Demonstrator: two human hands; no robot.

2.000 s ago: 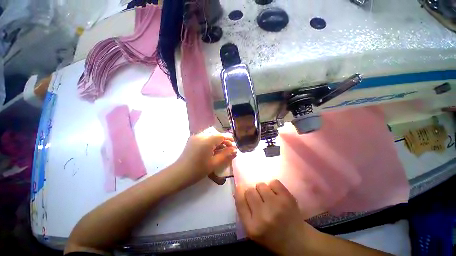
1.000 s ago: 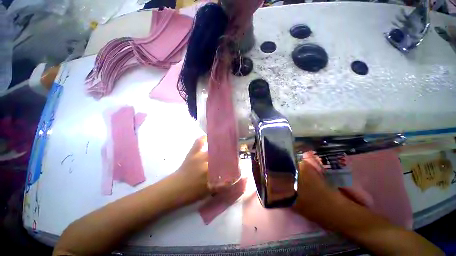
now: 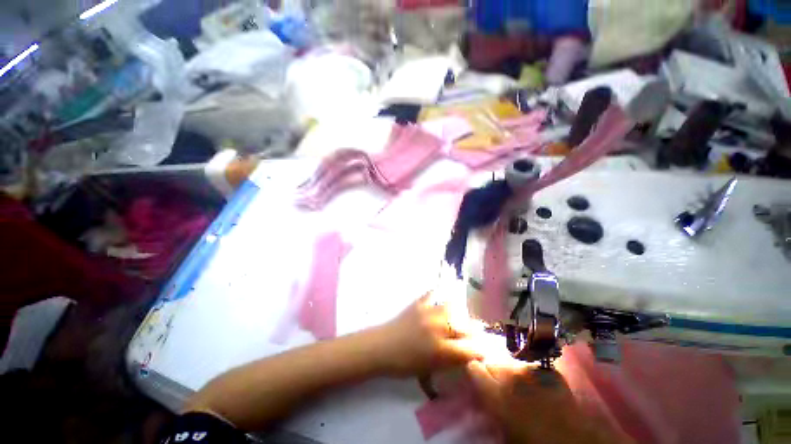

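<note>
My left hand (image 3: 427,336) is at the needle area of the white sewing machine (image 3: 694,277), its fingertips washed out by the lamp. My right hand (image 3: 529,401) lies beside it, below the chrome guard (image 3: 545,312), blurred. A small pink piece (image 3: 442,414) hangs towards me below both hands. The large pink panel (image 3: 676,390) lies to the right, under and beyond my right wrist. Glare and blur hide the presser foot and what my fingers touch.
Small pink pieces (image 3: 323,286) lie on the white table left of my hand. A layered pink bundle (image 3: 347,178) lies behind them. A pink strip (image 3: 494,273) and dark threads (image 3: 473,217) hang from the machine head. Piled cloth and bags (image 3: 416,82) fill the background.
The view has tilted up and shows more background. The right hand has drawn back from behind the chrome guard to beside the left hand. The small pink piece now hangs below both hands.
</note>
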